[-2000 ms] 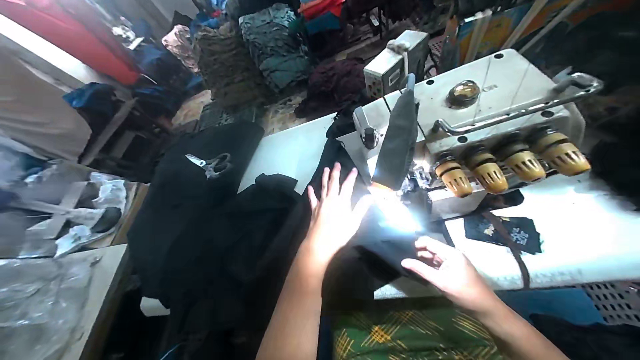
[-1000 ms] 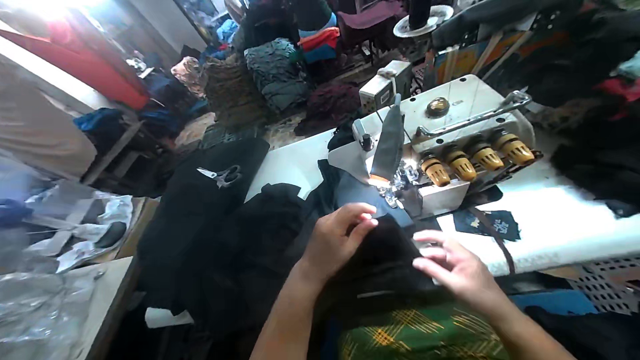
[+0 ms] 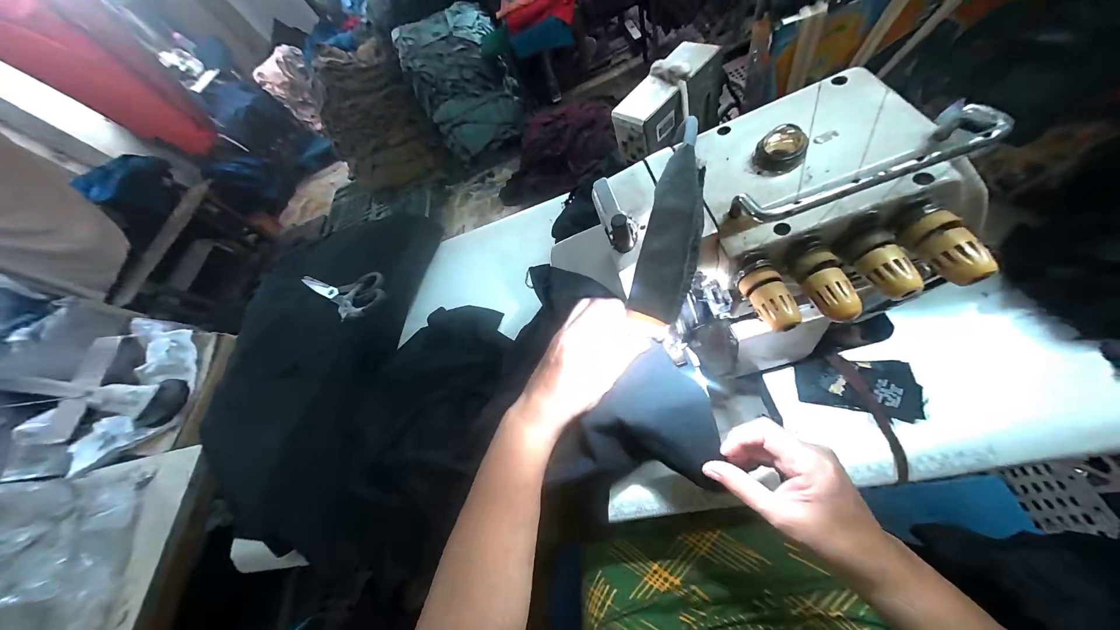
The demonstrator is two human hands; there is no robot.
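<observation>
An overlock sewing machine (image 3: 840, 166) with a row of yellow tension knobs stands on the white tabletop. Dark fabric (image 3: 652, 411) lies at its lit needle area, and its bulk spreads left over the table. My left hand (image 3: 595, 359) rests on this fabric just left of the presser foot, its fingertips lost in glare. Near the front edge of the table, my right hand (image 3: 787, 477) pinches the fabric's right corner between thumb and fingers. A dark grey strip (image 3: 669, 236) stands up beside the needle area, in front of the machine head.
Scissors (image 3: 346, 293) lie on black cloth at the left. A dark patch with pale marks (image 3: 862, 389) and a brown strap (image 3: 875, 416) are right of the needle area. Plastic bags (image 3: 70, 542) cover a surface at far left. Bundled fabric (image 3: 459, 79) is piled behind.
My left hand has moved forward toward the needle area since one second ago. My right thumb and fingers have closed on the fabric's corner.
</observation>
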